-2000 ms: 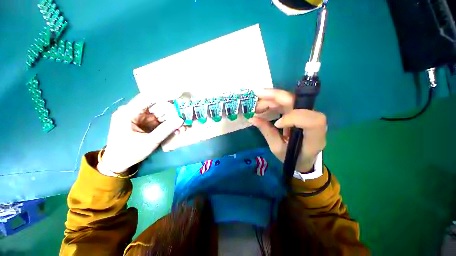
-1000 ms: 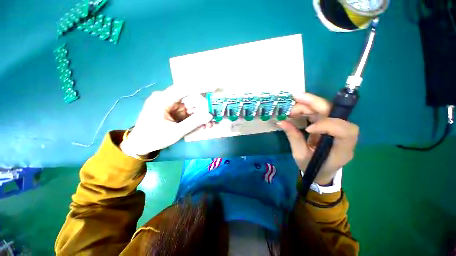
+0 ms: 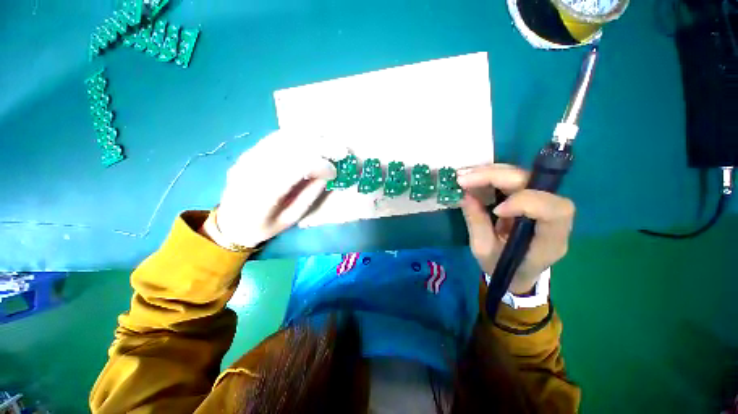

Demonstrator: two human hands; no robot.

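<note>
A green PCB panel strip [image 3: 396,179] of several small joined boards is held above the lower part of the white work board [image 3: 388,105]. My left hand [image 3: 267,187] pinches its left end. My right hand [image 3: 526,222] pinches its right end with thumb and finger, and also holds the soldering iron [image 3: 553,166] by its black handle. The iron's tip points up and away, near the yellow-and-black pot [image 3: 578,18]. Thin solder wire [image 3: 174,182] curves over the mat from beside my left hand.
Loose green strips lie at the upper left [image 3: 103,121] and in a small pile [image 3: 146,34]. A black soldering station [image 3: 710,89] with a silver plug and black cord stands at the right. A blue bin [image 3: 36,295] shows at the far left below the mat.
The strip has been turned over between my fingers; its other green face now shows. The strip and both hands, with the iron, appear further right than two seconds ago, as the whole view has shifted.
</note>
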